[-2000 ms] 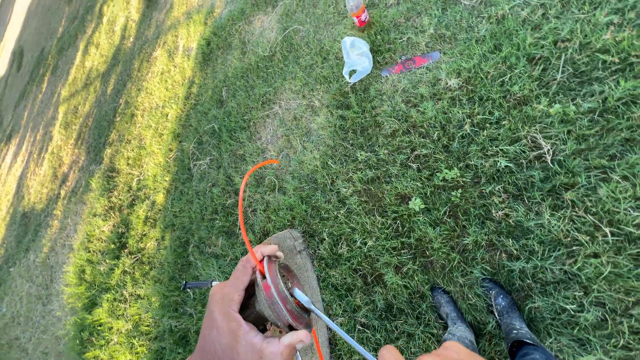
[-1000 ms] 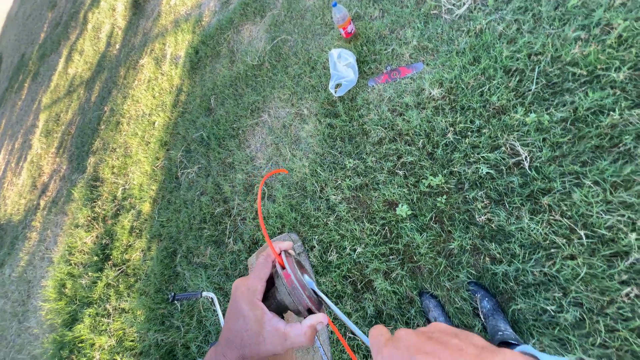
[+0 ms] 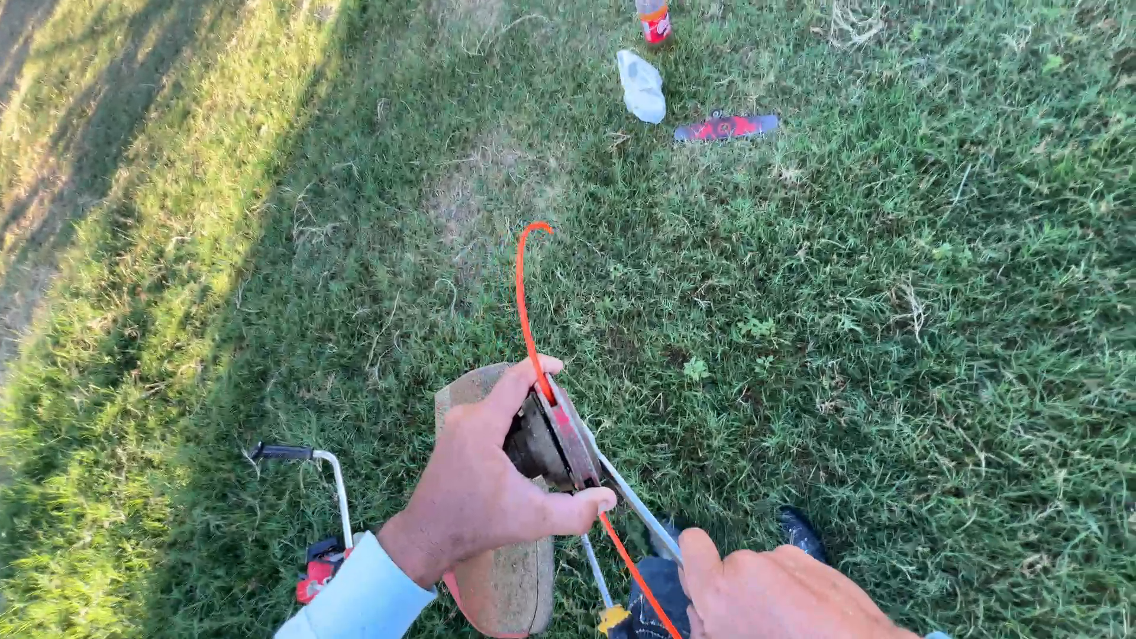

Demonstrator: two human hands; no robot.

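My left hand (image 3: 484, 484) grips the rim of a string trimmer's round cutting head (image 3: 568, 435), thumb at its lower edge and fingers at its upper edge. Orange trimmer line (image 3: 524, 293) comes out of the head at the top and curls; another length (image 3: 635, 568) runs down from its lower side. In my right hand (image 3: 781, 590) is a metal tool with a long shaft (image 3: 639, 501), which reaches to the far face of the head; its tip is hidden. Below the head is the trimmer's dirt-covered guard (image 3: 510, 577).
On the grass lie a red and dark metal blade (image 3: 726, 128), a white plastic bag (image 3: 641, 87) and a bottle with a red label (image 3: 655, 22). A handle with a black grip (image 3: 284, 453) stands out at lower left, above a red part (image 3: 315, 577). A dark boot (image 3: 801, 532) shows at lower right.
The trimmer head has turned more edge-on to the view, and more of the guard shows beneath it. My left hand still holds the rim, and my right hand keeps the tool against the head.
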